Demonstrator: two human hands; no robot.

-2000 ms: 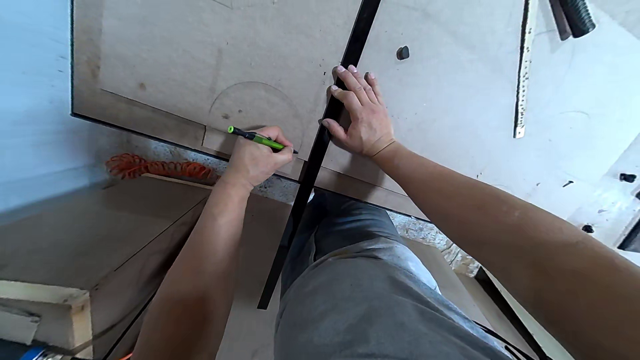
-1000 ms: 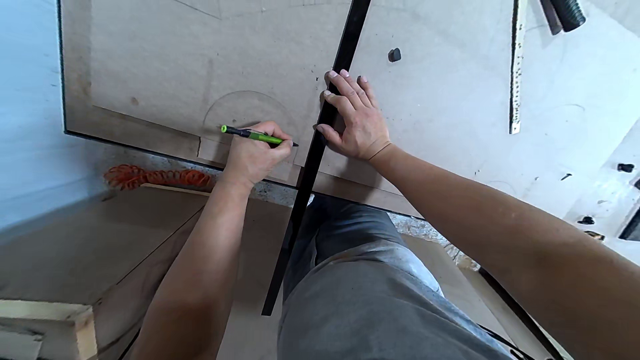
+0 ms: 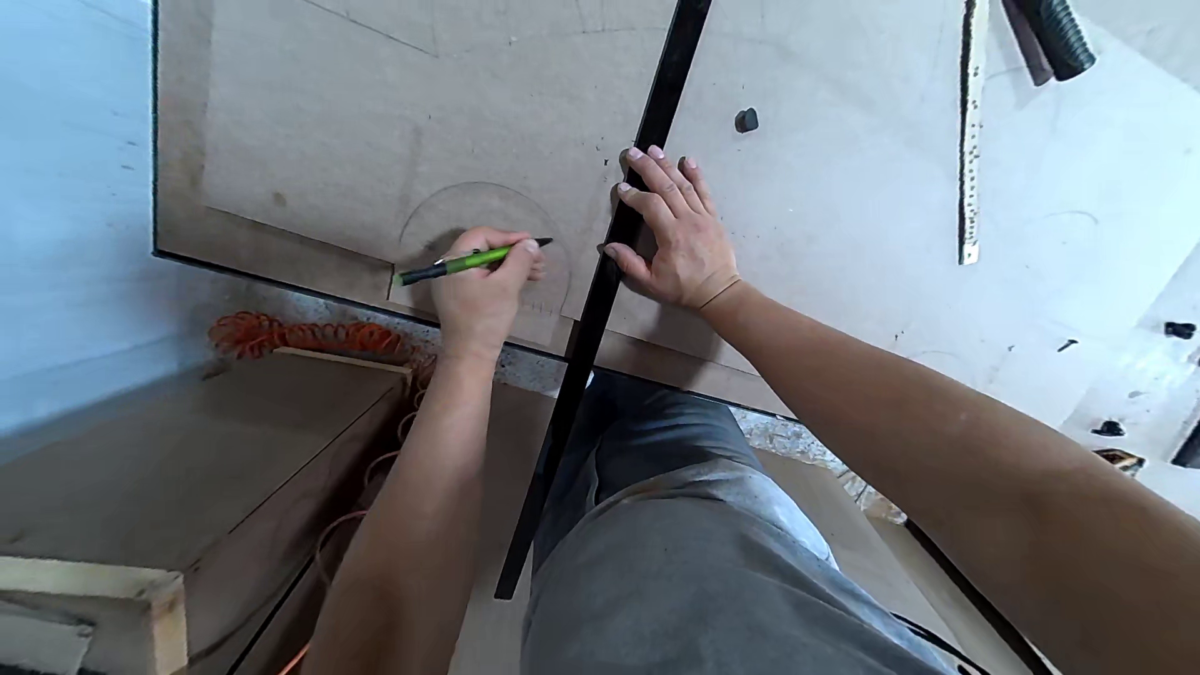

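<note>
My left hand [image 3: 483, 286] holds a green and black pen [image 3: 478, 260], its dark tip pointing right, over a pencilled arc on a large flat board [image 3: 319, 141]. With fingers spread, my right hand [image 3: 680, 234] presses on a long black straight bar [image 3: 647, 159]. The bar lies slanted across the board and sticks out past its near edge, beside my legs. My right fingertips rest on the bar and the palm is on the board to its right. Whether the pen tip touches the board I cannot tell.
A small dark piece [image 3: 746, 120] lies right of the bar. Farther right are a pale perforated strip [image 3: 970, 141] and a black ribbed hose [image 3: 1059, 37]. An orange coiled hose [image 3: 309, 335] lies below the board's edge, by a brown box-like panel [image 3: 206, 441]. Small dark bits lie at far right.
</note>
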